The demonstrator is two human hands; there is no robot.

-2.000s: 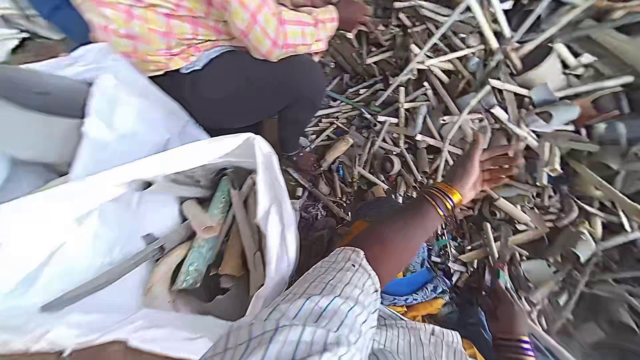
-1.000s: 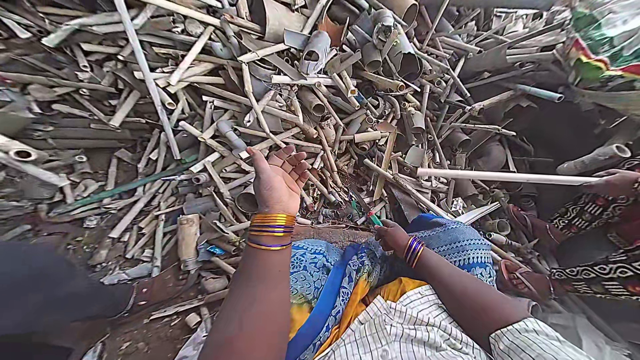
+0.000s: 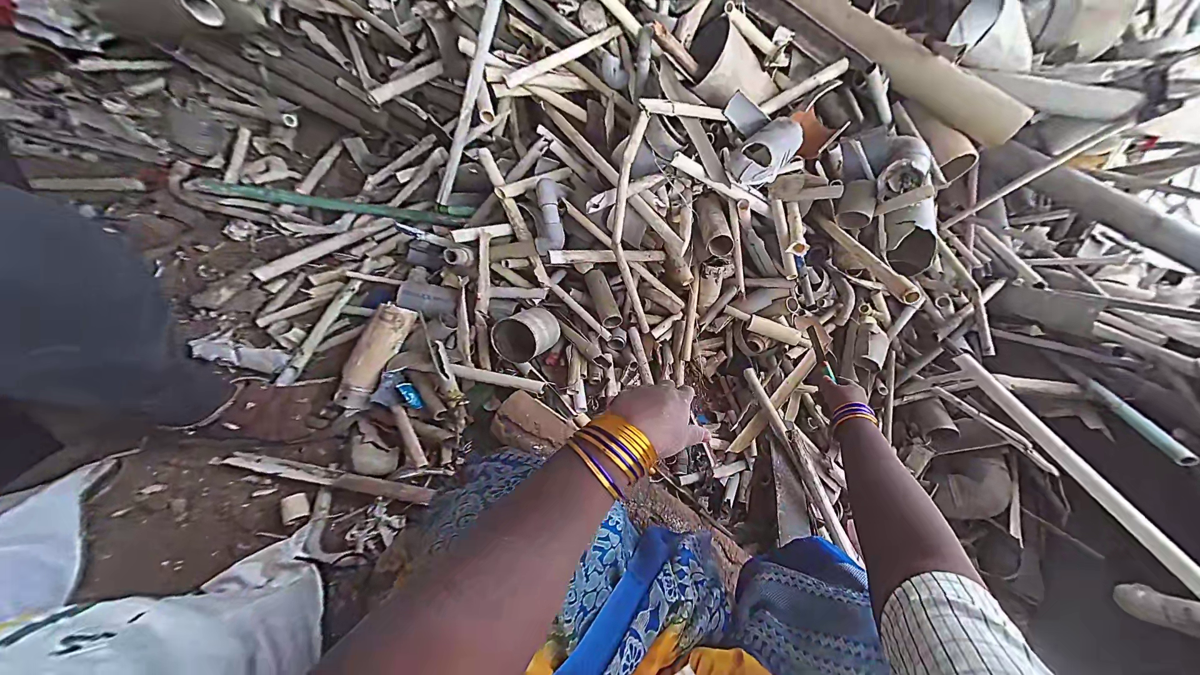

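My left hand (image 3: 658,418), with yellow and purple bangles at the wrist, is low over the near edge of a heap of plastic pipe pieces. Its fingers point down and are partly hidden, so whether they grip anything is unclear. A thin pipe piece (image 3: 640,356) ends right at its knuckles. My right hand (image 3: 841,397) is closed round a tool with a green handle (image 3: 829,373); a dark, narrow blade seems to point up and away from it. Between the hands lie short pipe pieces and a longer pale strip (image 3: 769,401).
A wide pipe offcut (image 3: 526,335) and a green pipe (image 3: 323,201) lie left of centre. A long white pipe (image 3: 1078,473) slants along the right. White sacks (image 3: 197,623) are at the lower left, beside brown ground. Dark cloth (image 3: 84,300) shows at the left edge.
My left hand, open and palm up a second ago, is now turned down into the near edge of the heap. The view swung from the sack at the left to the heap.
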